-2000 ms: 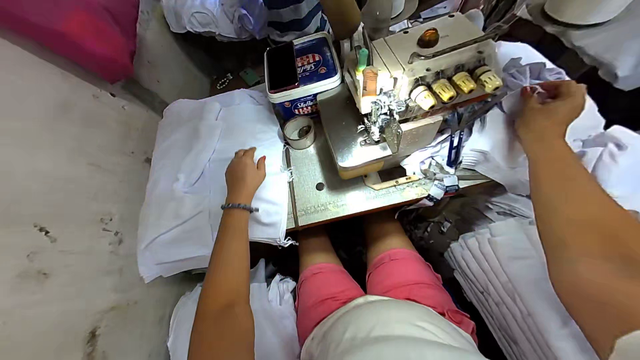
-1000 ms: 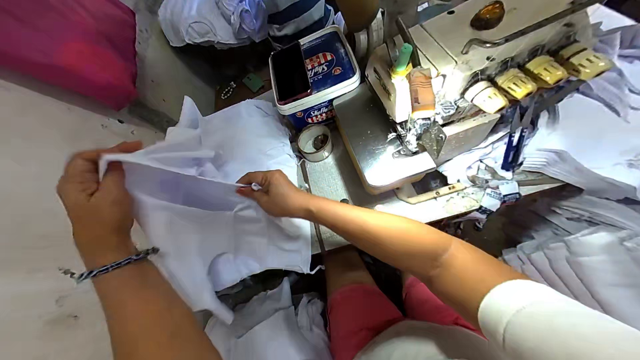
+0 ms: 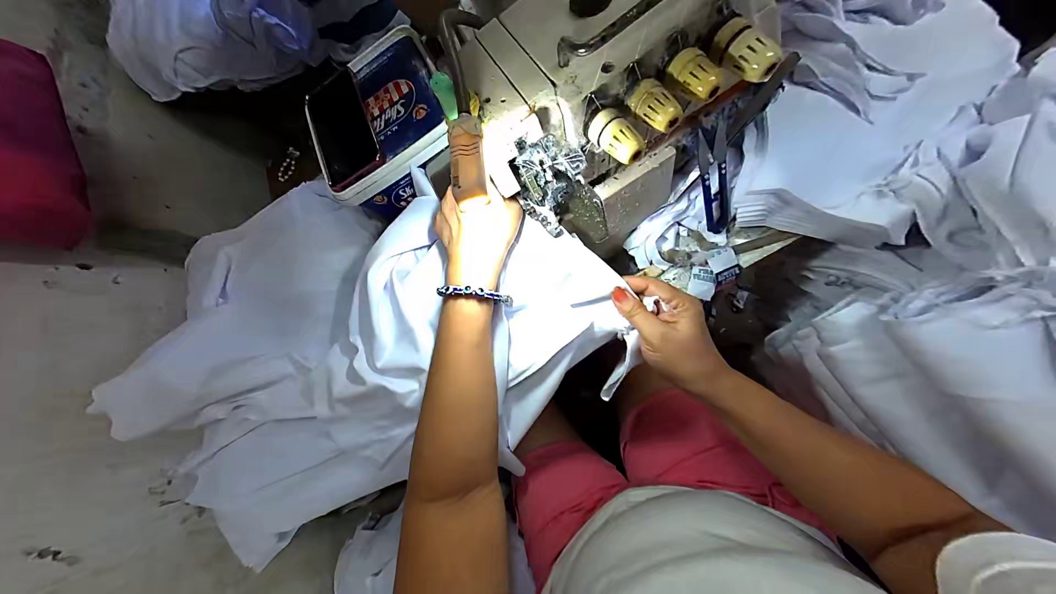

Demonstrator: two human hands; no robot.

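Observation:
White fabric [image 3: 544,305] lies across the bed of an industrial sewing machine [image 3: 528,66] and hangs off its front edge. My left hand [image 3: 478,227], with a beaded bracelet at the wrist, rests on this fabric just left of the needle and presser foot area [image 3: 549,177]; its fingertips are partly hidden behind the machine's lamp-lit head. My right hand [image 3: 672,326] pinches the fabric's right edge between thumb and fingers, in front of the machine. A narrow strip of cloth dangles below that hand.
A plastic tub [image 3: 412,99] with a phone [image 3: 342,128] on its lid stands behind left. Blue-handled scissors [image 3: 716,181] hang at the machine's right. Stacked white cloth pieces [image 3: 949,379] lie at right, more white cloth [image 3: 272,289] at left. A pink bundle [image 3: 37,148] sits far left.
The fabric, held up at the left between both hands one second ago, now lies over the machine bed. My left hand has moved right to the needle area, and my right hand to the fabric's right edge.

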